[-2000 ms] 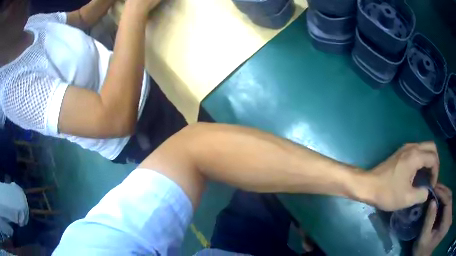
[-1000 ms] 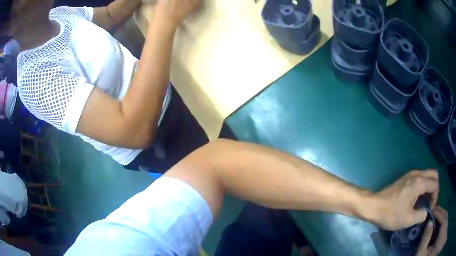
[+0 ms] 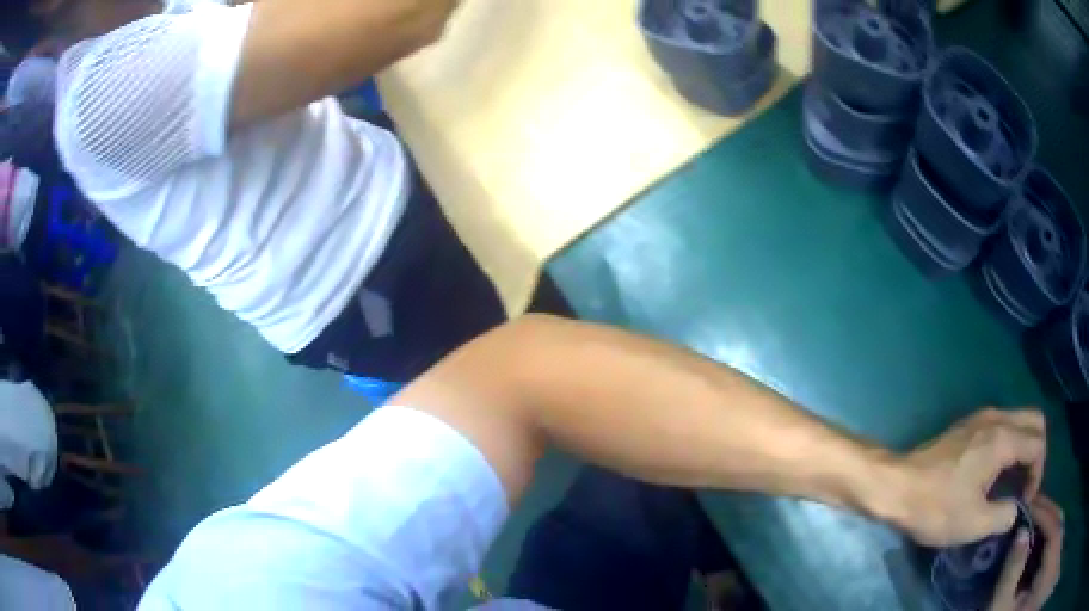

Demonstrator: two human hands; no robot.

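A dark plastic housing (image 3: 965,575) lies at the lower right on the green tabletop, partly hidden by my hands. My left hand (image 3: 973,477) comes in from the left over it, with bent fingers gripping its upper side. My right hand (image 3: 1041,559) holds the housing's right side, at the picture's right edge, and is only partly visible. A thin dark curved rim shows between the fingers. Any small part at the fingertips cannot be made out.
Dark housings (image 3: 977,125) stand stacked in a row along the far side of the green tabletop (image 3: 717,263). More housings (image 3: 707,54) stand on the tan table (image 3: 537,131). A person in a white mesh top (image 3: 257,197) is at the left, close to my left arm.
The view has shifted, so the housings appear lower and further right than at first. The neighbour's arm has risen and the torso leans towards the tan table. My hands keep their hold on the housing.
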